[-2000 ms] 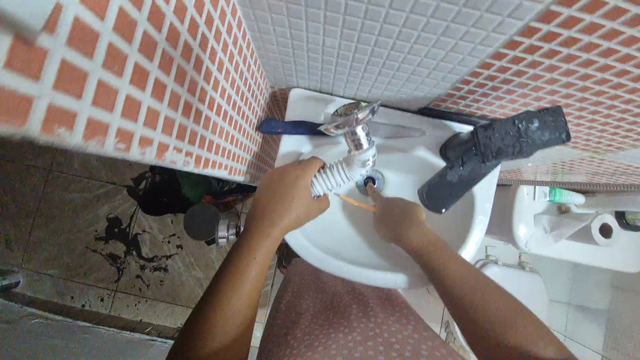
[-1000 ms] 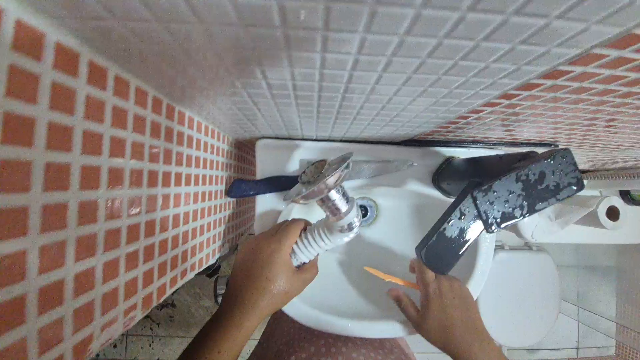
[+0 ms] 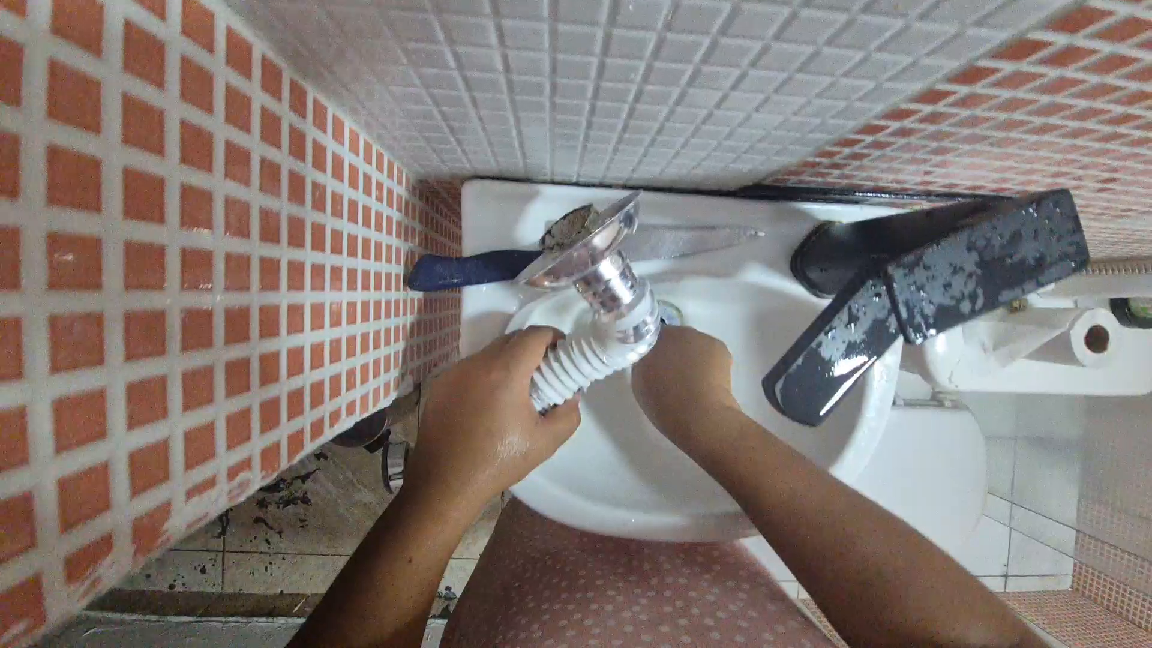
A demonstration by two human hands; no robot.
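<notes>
My left hand (image 3: 490, 409) grips the white corrugated drain hose (image 3: 585, 364) over the left part of the white washbasin (image 3: 630, 517). A chrome drain flange (image 3: 589, 256) tops the hose, with dark dirty matter at its rim. My right hand (image 3: 684, 373) is down in the bowl at the drain hole (image 3: 670, 313), beside the hose's bend. Its fingers are hidden, and whether they hold anything cannot be seen. Behind the flange, a knife with a blue handle (image 3: 468, 270) lies along the basin's back ledge.
A black faucet (image 3: 945, 279) with worn or wet patches juts over the basin's right side. Tiled walls (image 3: 189, 270) stand close at the left and behind. At the right are a toilet (image 3: 936, 477) and a paper roll (image 3: 1091, 337). Dark debris (image 3: 283, 499) marks the floor at lower left.
My right hand has moved from near the basin's front right rim back to the drain hole. The orange strip seen in it one second ago is out of sight. My left hand keeps hold of the hose.
</notes>
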